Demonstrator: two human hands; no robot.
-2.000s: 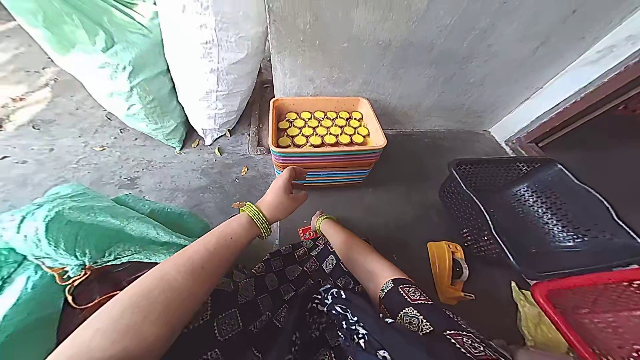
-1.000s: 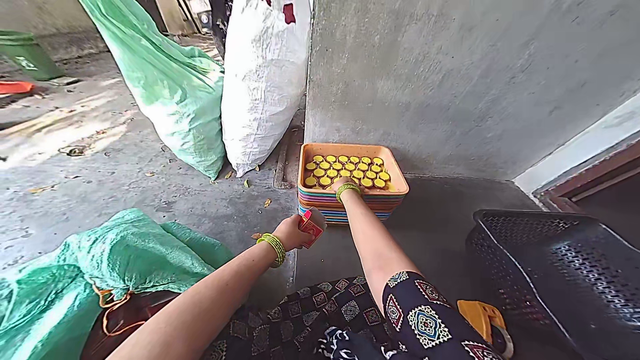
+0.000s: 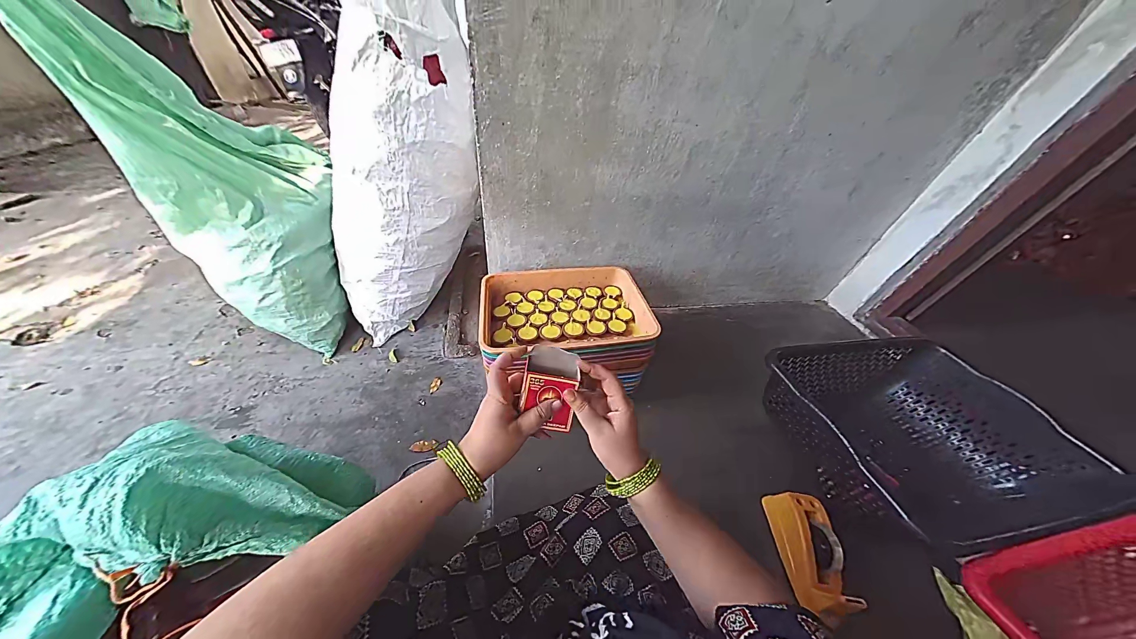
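Observation:
Both my hands hold a small red printed cardboard box (image 3: 548, 401), its top flap raised and pale inside. My left hand (image 3: 499, 424) grips its left side, and my right hand (image 3: 611, 422) grips the right side, with both thumbs on the printed front. Just beyond the box stands a stack of plastic trays (image 3: 641, 335). In the orange top tray lie several small round cups with yellow tops (image 3: 550, 331), set in rows. Whether the box holds anything cannot be seen.
Green (image 3: 266, 240) and white (image 3: 399, 177) woven sacks stand back left by a grey wall (image 3: 666, 133). Green sacking (image 3: 204, 497) lies at the left. At the right are a black perforated crate (image 3: 958, 444), a red basket (image 3: 1056, 555) and a yellow tape dispenser (image 3: 803, 546).
My right hand has come back from the top tray to the red box, which my left hand held alone one second ago. The box now has its flap up.

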